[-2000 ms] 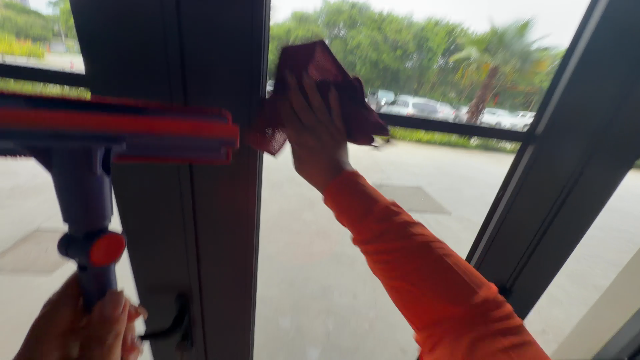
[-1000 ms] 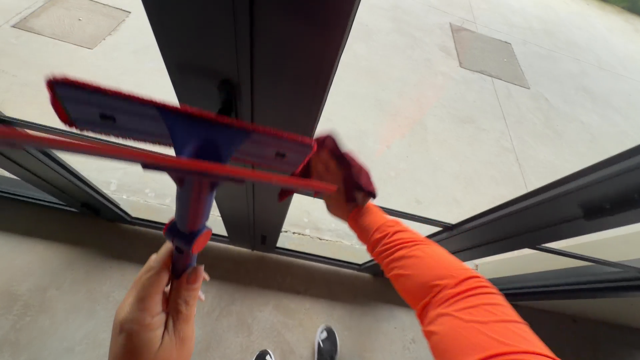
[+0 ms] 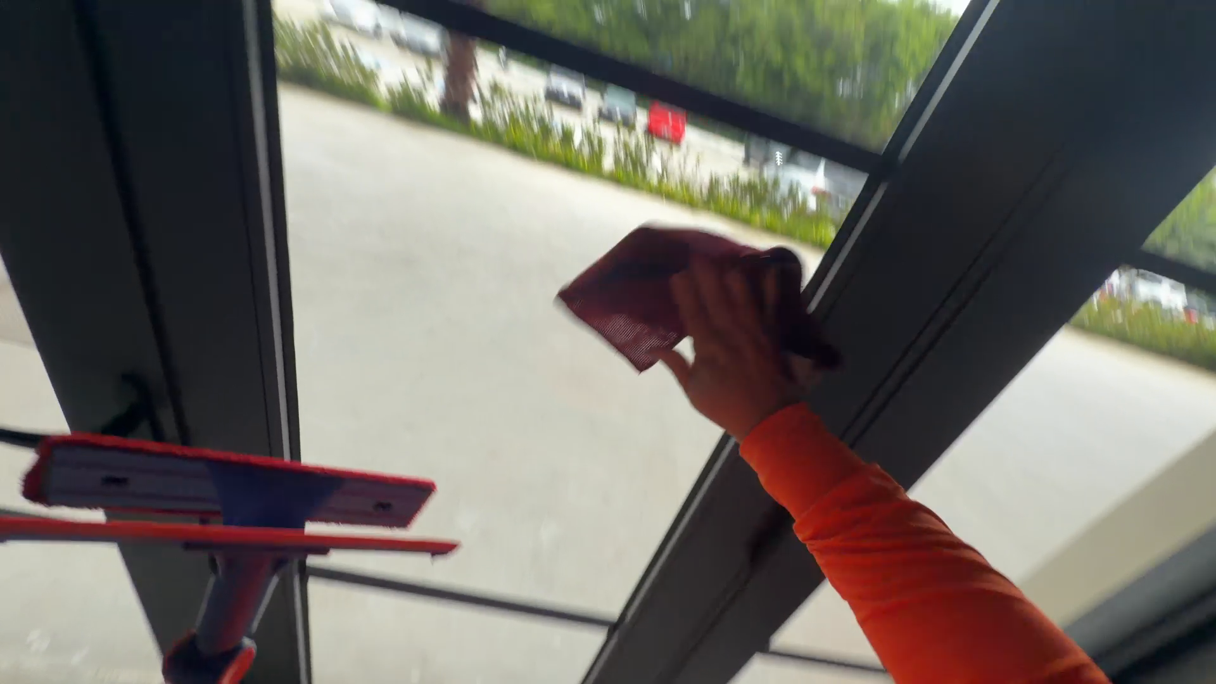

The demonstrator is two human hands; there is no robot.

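My right hand (image 3: 736, 347), in an orange sleeve, presses a dark red cloth (image 3: 636, 294) flat against the glass pane (image 3: 427, 332), beside the dark frame on its right. The palm faces the glass and the fingers lie over the cloth, which spreads out to the left of them. At the lower left stands a window squeegee (image 3: 233, 570) with a red blade bar and a purple and red pad head; its handle runs off the bottom edge. My left hand is out of view below.
Dark metal frames flank the pane, a wide one at left (image 3: 190, 237) with a door handle (image 3: 138, 408), another at right (image 3: 950, 285). A thin crossbar (image 3: 465, 598) runs low across the glass. Pavement, plants and parked cars show outside.
My right hand has moved up from low on the glass with the cloth, which is now spread wider. My left hand, seen on the squeegee's handle before, has left the view. The view has tilted up.
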